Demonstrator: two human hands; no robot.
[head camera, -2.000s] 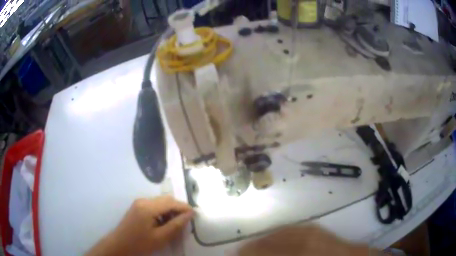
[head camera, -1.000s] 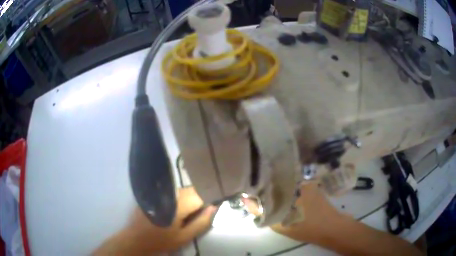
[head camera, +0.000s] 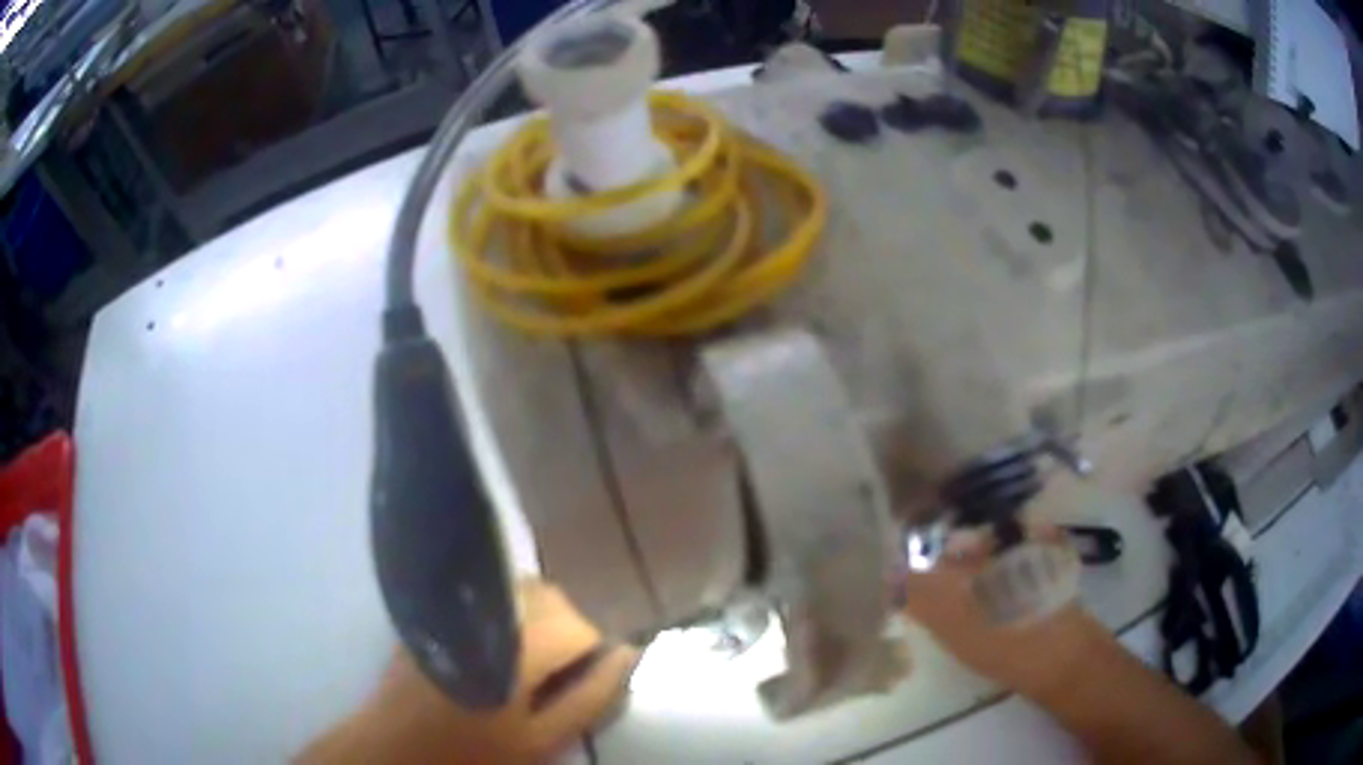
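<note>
The scuffed off-white sewing machine head (head camera: 927, 224) fills the middle and right of the view. Its needle area (head camera: 733, 628) is brightly lit. My left hand (head camera: 516, 688) is left of the needle area, partly behind the dark lamp, with its fingertips near the light; whether it pinches anything is too blurred to tell. My right hand (head camera: 957, 605) reaches from the lower right behind the machine's front end; its fingertips are hidden by the machine. No thread shows at my fingers.
The grey lamp (head camera: 437, 523) hangs left of the machine. Yellow cord (head camera: 718, 284) circles the white knob (head camera: 598, 120). Black scissors (head camera: 1208, 598) and the snips' handle (head camera: 1099, 543) lie at right. A red basket (head camera: 63, 598) with pale pieces stands at far left.
Since the earliest frame, the view has closed in on the machine's left end, and my right hand has gone behind it. Since one second ago, both hands have stayed almost in place.
</note>
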